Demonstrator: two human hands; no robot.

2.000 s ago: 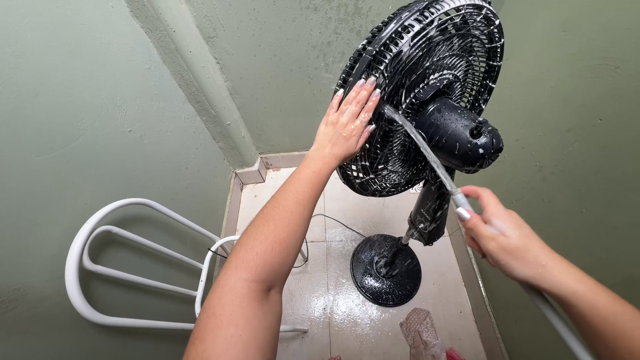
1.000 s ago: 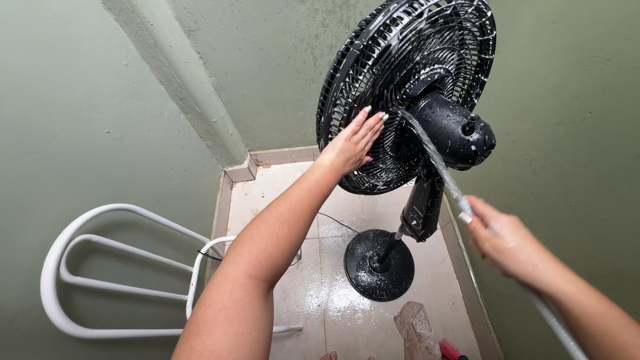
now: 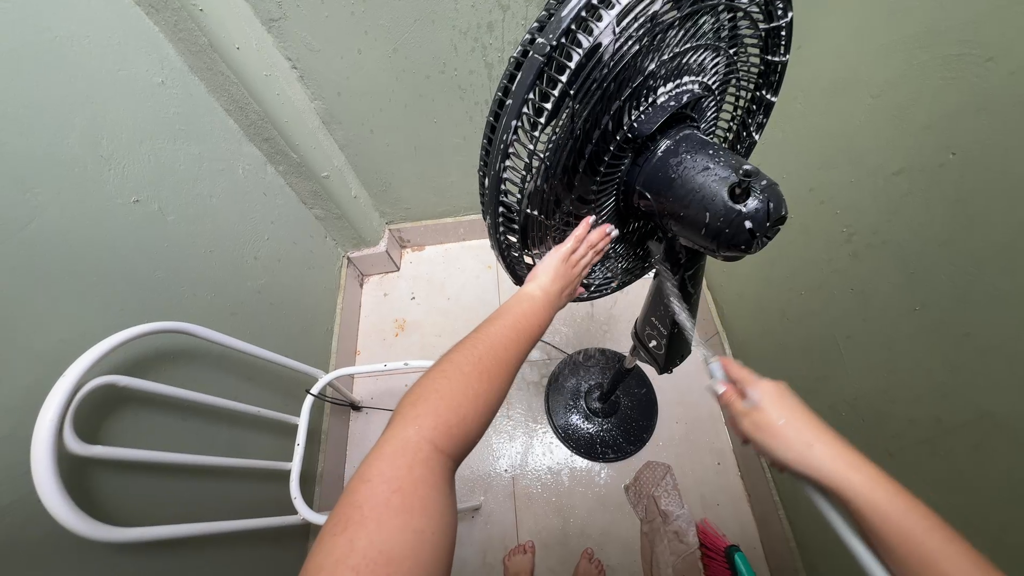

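Note:
A black Arno pedestal fan [image 3: 640, 136], wet and streaked with suds, leans its round grille over the floor, with the motor housing [image 3: 712, 196] toward me. My left hand [image 3: 570, 260] lies flat against the lower back of the grille, fingers extended, holding nothing. Lower right, my right hand [image 3: 760, 408] grips a grey hose [image 3: 840, 524] near its end. Water [image 3: 680, 308] streams from it up toward the grille's lower edge, beside the fan's neck [image 3: 670, 320]. The round black base [image 3: 602, 406] stands on the tiles, speckled with drops.
A white metal chair frame [image 3: 180, 460] stands at the left wall, a dark cord [image 3: 332, 398] looped round it. On the wet tiled floor [image 3: 552, 488] are a beige cloth [image 3: 664, 520], a red-bristled brush [image 3: 712, 548] and my bare feet [image 3: 552, 560]. Green walls close in both sides.
My left hand has slid down the back of the grille. The water stream now points lower, near the neck, where earlier it struck the grille beside the motor.

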